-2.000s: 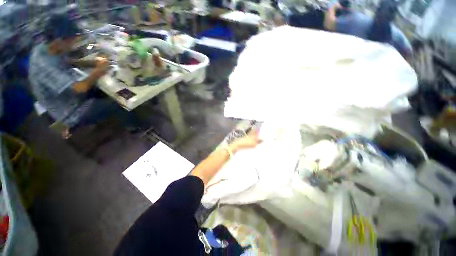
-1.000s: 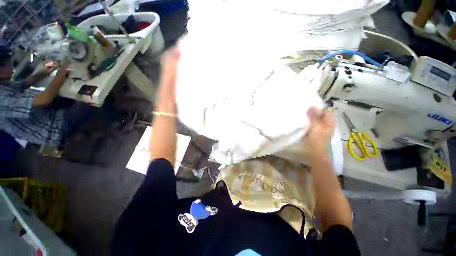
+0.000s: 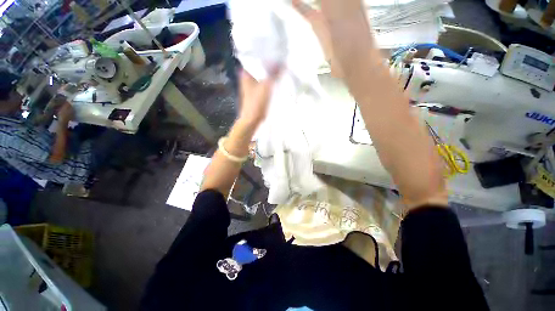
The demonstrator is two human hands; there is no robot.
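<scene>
A white garment piece [image 3: 283, 130] hangs bunched in front of me, from the top of the view down to the apron. My left hand [image 3: 258, 88] grips its left side. My right hand [image 3: 313, 21] is raised high at the top, blurred and partly cut off, by the upper part of the cloth; its grip is unclear. The white sewing machine [image 3: 481, 100] stands at right. Yellow-handled scissors [image 3: 451, 159] lie below its arm, partly behind my right forearm.
A stack of white panels [image 3: 408, 24] lies behind the machine. A black flat rectangle [image 3: 500, 172] lies right of the scissors. A white sheet [image 3: 187, 182] is low at left. A person [image 3: 42, 136] sits at another machine at far left. A yellow crate [image 3: 58, 246] stands lower left.
The garment piece was spread wide and is now gathered narrow and hanging. My right hand moved up and left across the table. My left hand moved right, baring more tabletop.
</scene>
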